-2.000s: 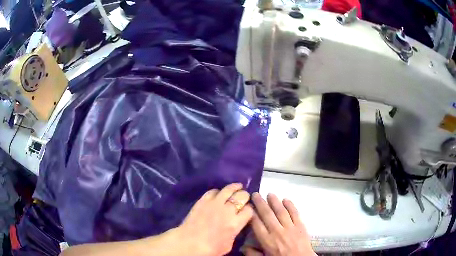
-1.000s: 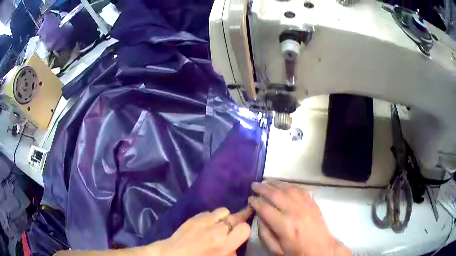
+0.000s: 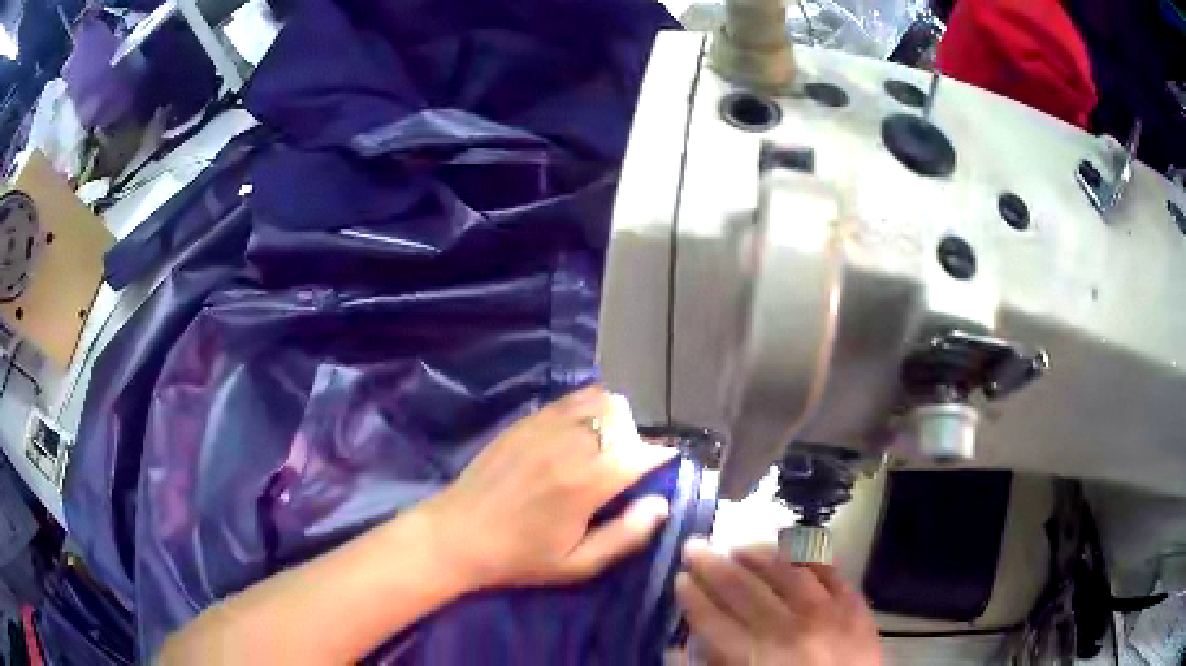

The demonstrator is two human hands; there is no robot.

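Note:
The large dark purple garment piece (image 3: 390,338), with a shiny coated side, spreads left of and under the white sewing machine head (image 3: 728,273). My left hand (image 3: 559,481), with a ring on one finger, presses on the cloth beside the needle area, fingers spread. The needle and presser foot are hidden behind the head and my hand; a bright light shows there. The folded fabric edge (image 3: 683,520) runs towards me between my hands. My right hand (image 3: 780,605) is at that edge below the head, blurred; whether its fingers grip the cloth I cannot tell.
A black rectangular pad (image 3: 939,540) lies under the machine arm. The shears (image 3: 1073,586) lie right of it, partly hidden. A yellowish machine (image 3: 52,260) stands at the far left. Red cloth (image 3: 1021,52) is behind the machine. More dark cloth hangs at the lower left.
The view has shifted closer over the machine head. My left hand has moved forward from the cloth near the table's front edge to beside the needle area. My right hand stays at the edge.

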